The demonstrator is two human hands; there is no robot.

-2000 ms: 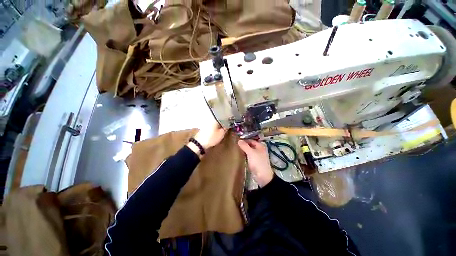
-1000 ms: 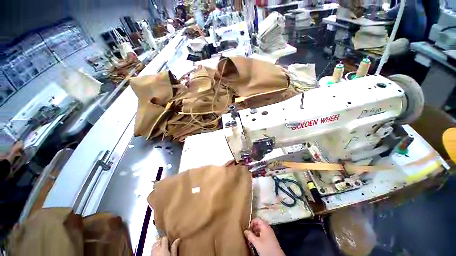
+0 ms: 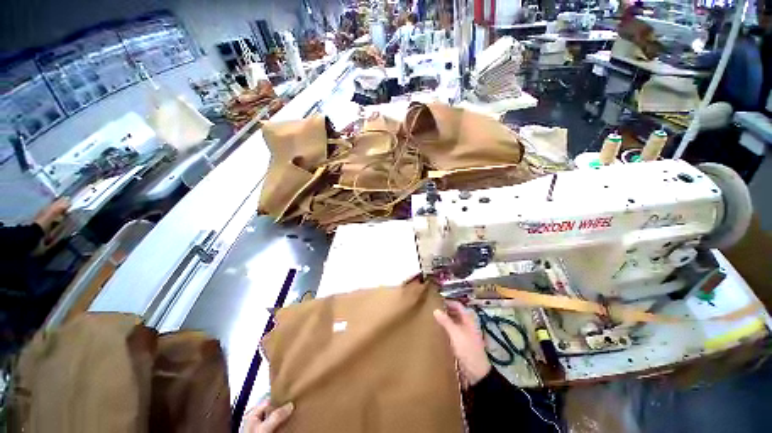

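A tan-brown bag panel [image 3: 364,355] with a small white label [image 3: 339,326] lies in front of the sewing machine [image 3: 576,220]. Its top right corner reaches the presser foot area [image 3: 440,283]; whether it is under the foot cannot be told. My left hand [image 3: 269,418], cut off by the bottom edge, holds the panel's lower left edge with the thumb on top. My right hand [image 3: 464,342] holds the panel's right edge just below the needle area.
Scissors [image 3: 505,339] lie on the machine bed, with an orange-tan band [image 3: 550,300] across it. A brown heap with straps [image 3: 364,173] lies behind. More brown pieces [image 3: 85,372] hang at the lower left. Another person's hand [image 3: 52,211] shows at far left.
The view has lifted and turned since the earliest frame. My hands have moved off the needle area, and the panel's label now shows. Since the last frame, my right hand has moved up the panel's edge.
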